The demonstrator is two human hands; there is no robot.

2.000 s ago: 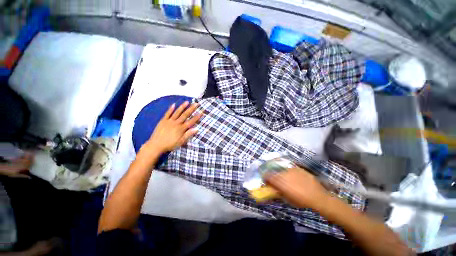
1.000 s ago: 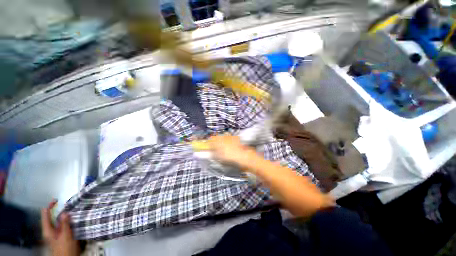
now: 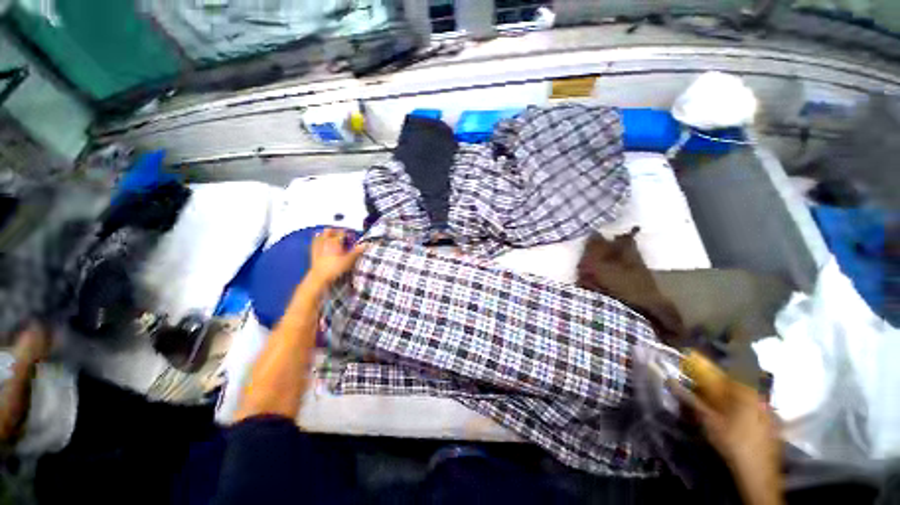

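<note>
The plaid garment [image 3: 493,316] lies along the navy padded board [image 3: 286,271], whose rounded left end shows bare. My left hand [image 3: 336,254] rests at the garment's upper left edge, fingers at the cloth; whether it grips the cloth is hard to tell. My right hand [image 3: 735,419] is blurred at the lower right and holds the steam iron [image 3: 701,378] by its yellow handle, at the right end of the garment. A brown garment part [image 3: 627,276] lies behind the iron.
A heap of plaid cloth [image 3: 562,178] with a black part [image 3: 426,168] lies at the back. The grey-brown iron rest [image 3: 730,301] and white cloth [image 3: 829,345] are at the right. Blue rolls [image 3: 646,128] lie behind. Another person's hand [image 3: 30,345] shows at far left.
My left hand has moved from the lower left to the board's left end. The iron has moved right, off the middle of the cloth. The garment is now drawn narrower along the board.
</note>
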